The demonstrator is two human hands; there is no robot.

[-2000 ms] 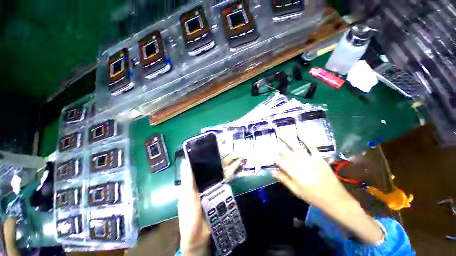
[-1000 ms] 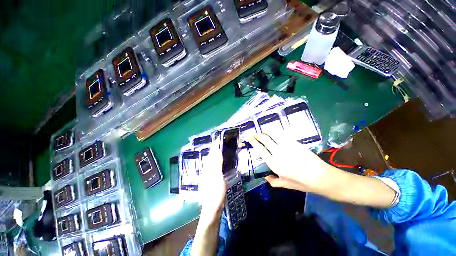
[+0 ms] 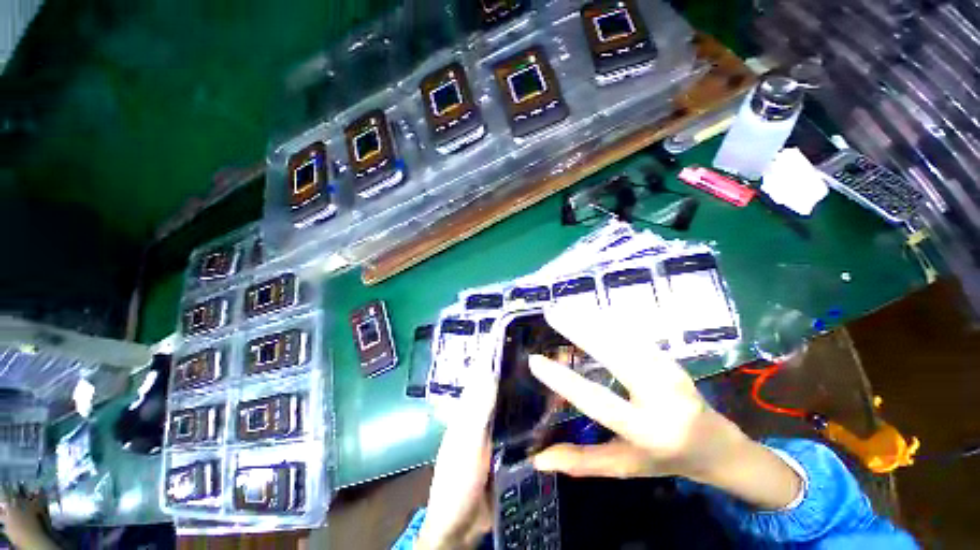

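Observation:
An open flip phone (image 3: 527, 505) stands upright in my left hand (image 3: 462, 478), its black screen above the keypad. My left hand is closed around its left side. My right hand (image 3: 645, 419) is over the screen with fingers spread, fingertips at or just above the screen; whether they hold a thin piece I cannot tell. Behind the hands lie fanned display lenses (image 3: 699, 295) with dark borders. One closed phone (image 3: 373, 337) lies on the green mat to the left.
A blister tray (image 3: 328, 430) of closed phones is at the left, another (image 3: 494, 172) at the back on a wooden board (image 3: 473, 231). At the right are a bottle (image 3: 758, 134), a wipe (image 3: 794, 181), a red bar (image 3: 717, 185), a keypad half (image 3: 876, 186) and an orange air gun (image 3: 881, 445).
My right hand has moved from the lenses to the phone's screen, its fingers now spread over it. My left hand still holds the phone. The view has shifted.

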